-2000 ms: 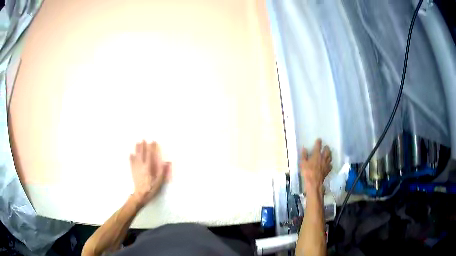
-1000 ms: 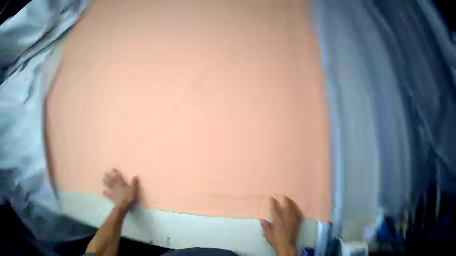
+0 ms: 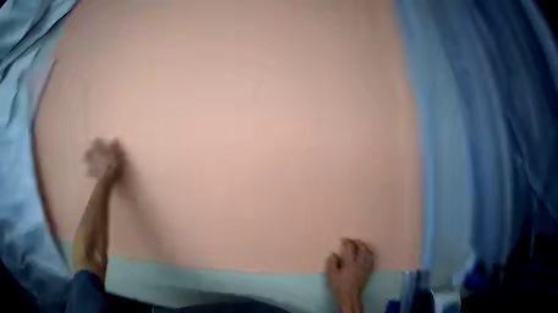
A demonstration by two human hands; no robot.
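Peach fabric (image 3: pixel 245 140) lies flat over most of the table, its near edge running straight above a pale strip of tabletop (image 3: pixel 202 286). My left hand (image 3: pixel 105 160) is over the left part of the fabric, blurred, with its shadow beside it; whether it touches the cloth I cannot tell. It appears to hold nothing. My right hand (image 3: pixel 351 266) is at the near edge of the fabric, right of centre, with its fingers curled; whether it pinches the edge is not clear.
A crinkled whitish sheet (image 3: pixel 17 183) hangs along the left side. A silver-blue guide rail (image 3: pixel 429 202) runs along the fabric's right edge. Blue-grey covering (image 3: pixel 489 122) lies in folds beyond it. A small white and blue unit (image 3: pixel 445 302) is at the bottom right, partly cut off.
My left hand has moved from the near edge up and left over the fabric. My right hand has stayed near the front edge, its fingers now more curled.
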